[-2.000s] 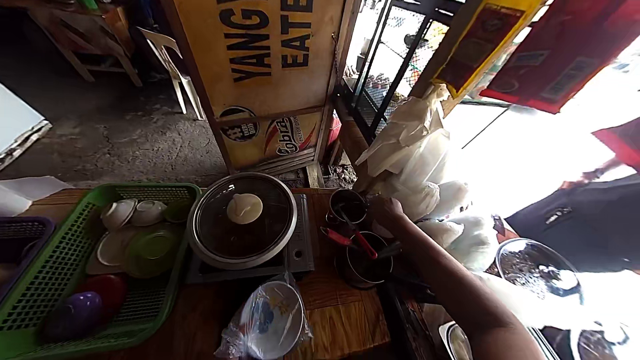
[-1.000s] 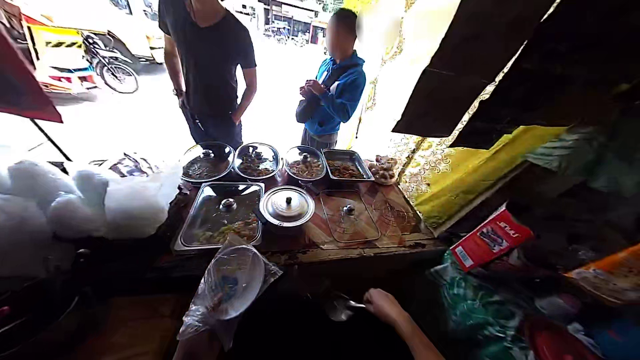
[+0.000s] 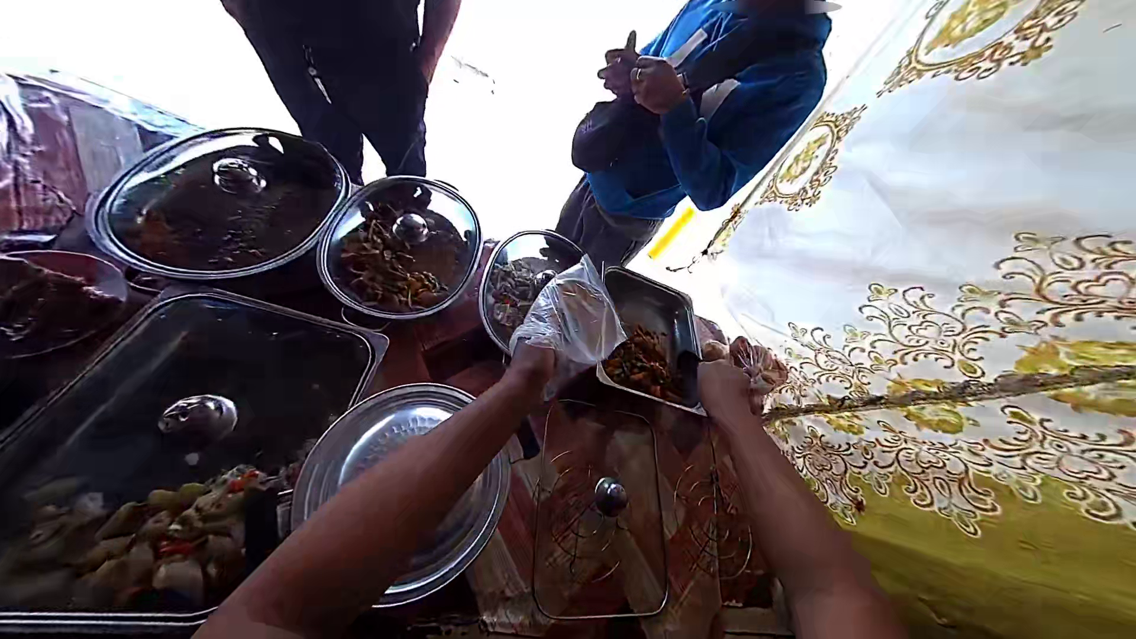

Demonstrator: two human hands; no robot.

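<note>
My left hand [image 3: 535,355] holds a plate wrapped in a clear plastic bag [image 3: 581,311], tilted beside an uncovered rectangular metal food pan [image 3: 688,311]. Cooked food [image 3: 641,362] lies in the near part of that pan. At the pan's right side my right hand [image 3: 723,386] is closed around something dark, perhaps a utensil handle; most of it is hidden. Just beyond this hand is a plastic bag of brownish items [image 3: 757,362]. A rectangular glass lid with a round knob [image 3: 611,497] lies flat on the table between my forearms.
Oval pans with glass lids [image 3: 222,209], [image 3: 399,248] stand along the far side. A large covered rectangular pan [image 3: 266,333] and a round metal lid [image 3: 444,532] are at left. Two people [image 3: 346,71], [image 3: 710,106] stand beyond the table. A patterned plastic sheet [image 3: 958,293] hangs at right.
The bagged plate has moved forward from the table's near side to the uncovered pan. My right hand, earlier near a metal utensil, is now at this pan's right side. The view has moved closer to the pans.
</note>
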